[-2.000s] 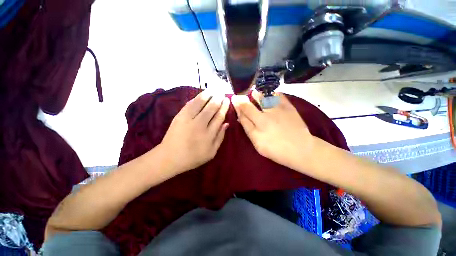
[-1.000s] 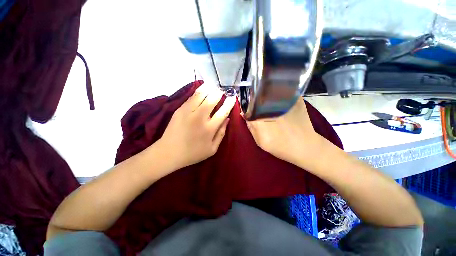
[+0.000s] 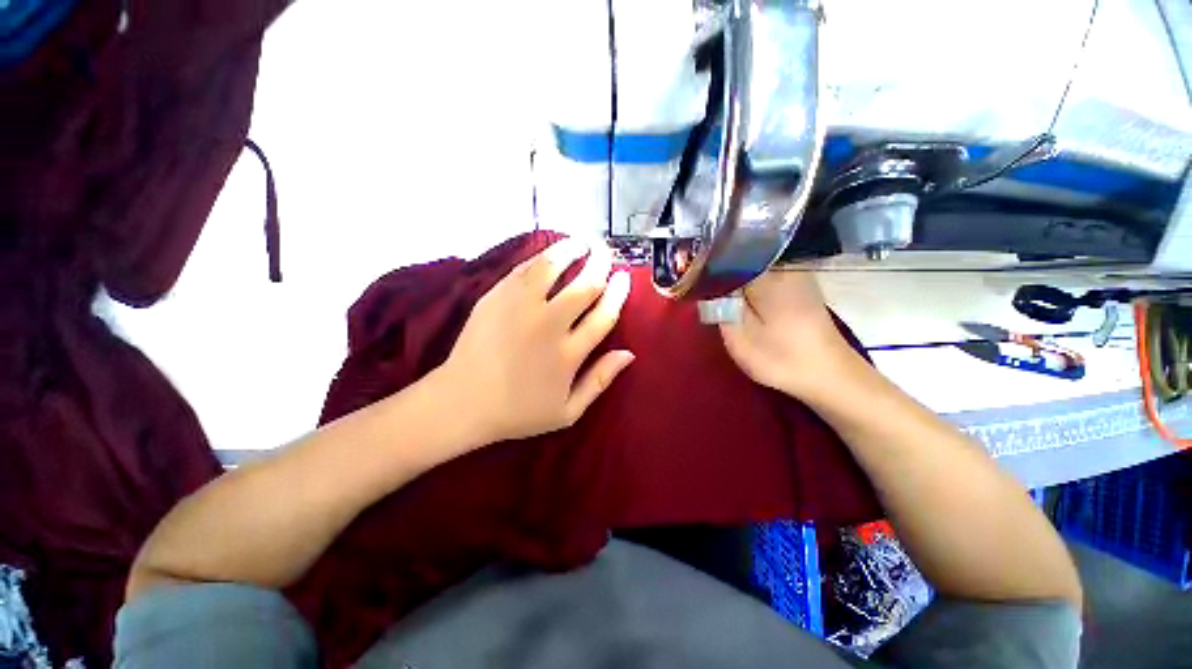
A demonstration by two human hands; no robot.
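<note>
The maroon garment piece (image 3: 693, 431) lies on the table in front of the needle and hangs over the edge toward my lap. My left hand (image 3: 543, 346) lies flat on it, left of the needle area, fingers spread and fingertips near the presser foot (image 3: 631, 251). My right hand (image 3: 784, 337) is on the cloth right of the needle; its fingertips are partly hidden behind the curved chrome part (image 3: 771, 157), so its hold cannot be told. The white sewing machine (image 3: 993, 92) with a blue stripe stands above the hands.
A larger maroon garment bundle (image 3: 144, 261) hangs over the table's left side, with a thin tie (image 3: 272, 216). Thread snips (image 3: 1039, 356) and black-handled scissors (image 3: 1050, 303) lie right. A measuring tape (image 3: 1072, 429) runs along the near edge. Blue baskets (image 3: 788, 575) with scraps stand below.
The view has shifted, and the chrome part now appears farther right. My right hand has moved right, away from my left hand. My left thumb is spread wider, and more flat maroon cloth shows between the hands.
</note>
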